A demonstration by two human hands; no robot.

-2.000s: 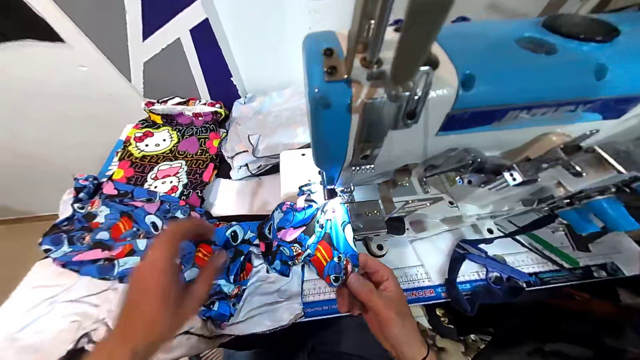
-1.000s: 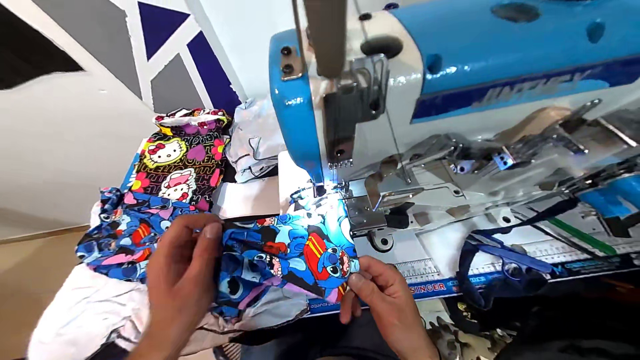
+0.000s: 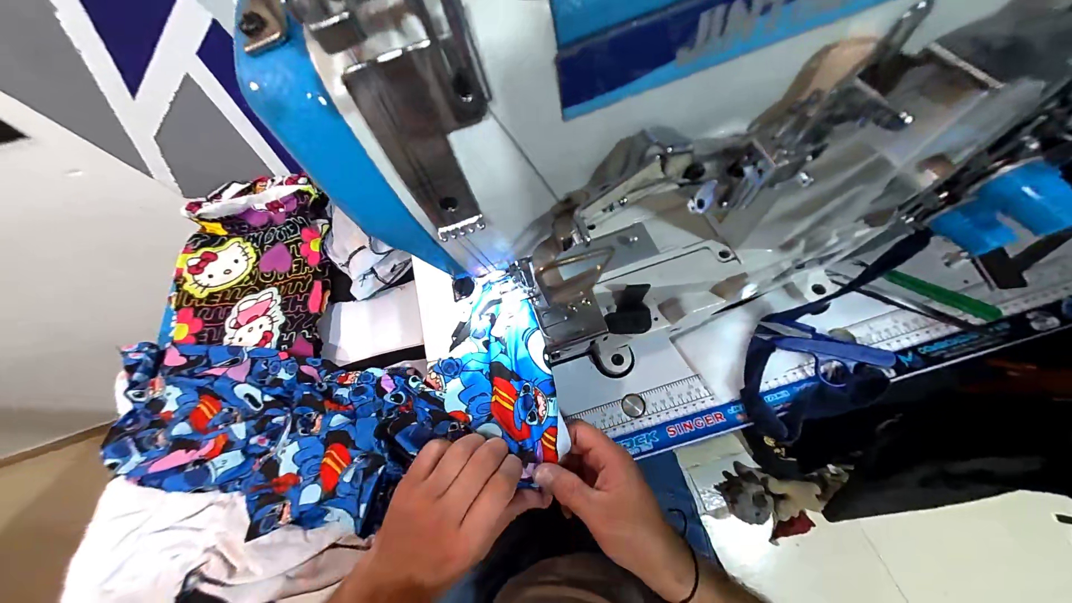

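Blue cartoon-print fabric (image 3: 318,419) runs from the left of the table to the lit needle area of an industrial sewing machine (image 3: 402,142). Its far end lies at the presser foot (image 3: 523,285). My left hand (image 3: 461,502) rests palm down on the near edge of the fabric, fingers bent; part of its grip is hidden. My right hand (image 3: 607,502) pinches the fabric's near right corner between thumb and fingers, almost touching the left hand. The fabric between hands and foot lies fairly flat.
Black cartoon-print fabric (image 3: 251,276) lies behind at left, beside light folded cloth (image 3: 360,251). White cloth (image 3: 159,544) hangs at the front left. Blue-handled scissors (image 3: 829,352) and dark straps lie right, over a ruler strip (image 3: 653,410) at the table edge.
My left hand has moved right along the fabric, close to my right hand. The fabric's near edge is now gathered at both hands. The view has moved nearer the machine.
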